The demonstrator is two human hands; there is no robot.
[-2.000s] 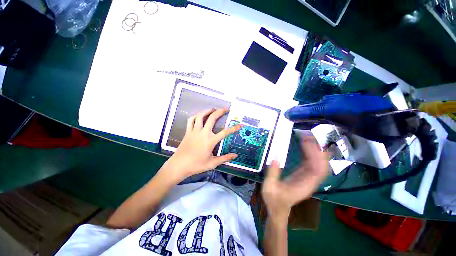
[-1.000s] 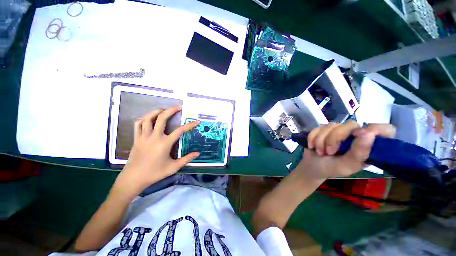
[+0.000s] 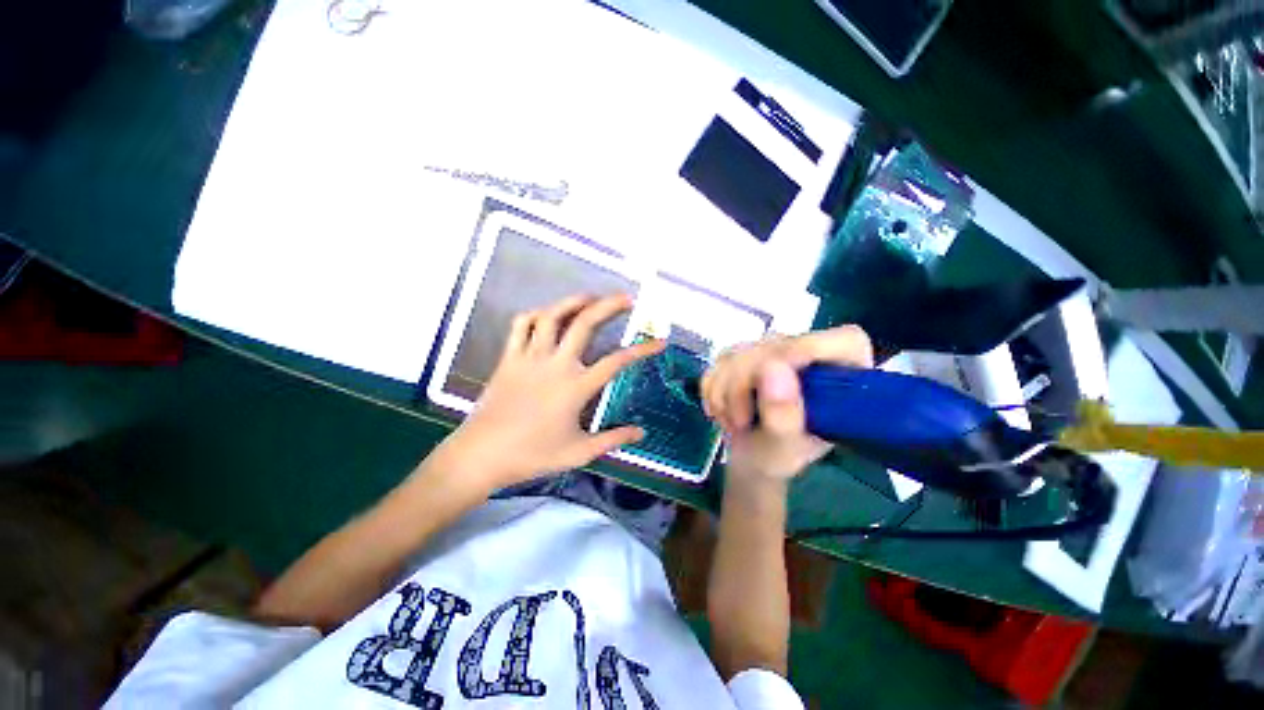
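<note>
The white front housing point(image 3: 464, 316) lies at the bench's near edge, its open window on the left. A green circuit board point(image 3: 649, 416) sits in its right part. My left hand point(image 3: 548, 388) rests spread over the housing, its thumb and forefinger at the board's left side. My right hand point(image 3: 776, 402) is closed around the front end of the blue electric screwdriver point(image 3: 908, 419), held nearly level, its front end over the board's right side. The hand hides the tip, so I cannot tell whether it touches a screw.
Small screws point(image 3: 520, 185) lie in a line on the white sheet point(image 3: 347, 208). A dark flat panel point(image 3: 740, 178) lies behind the housing, with spare boards point(image 3: 894, 222) right of it. A white box-like unit point(image 3: 1081, 340), yellow cord point(image 3: 1178, 441) and white cut-out frame point(image 3: 1095, 562) are at right.
My right hand reached empty toward the screwdriver, gripped it with its tip at the white box unit, and now has it over the circuit board. My left hand stayed on the housing. The view shifted.
</note>
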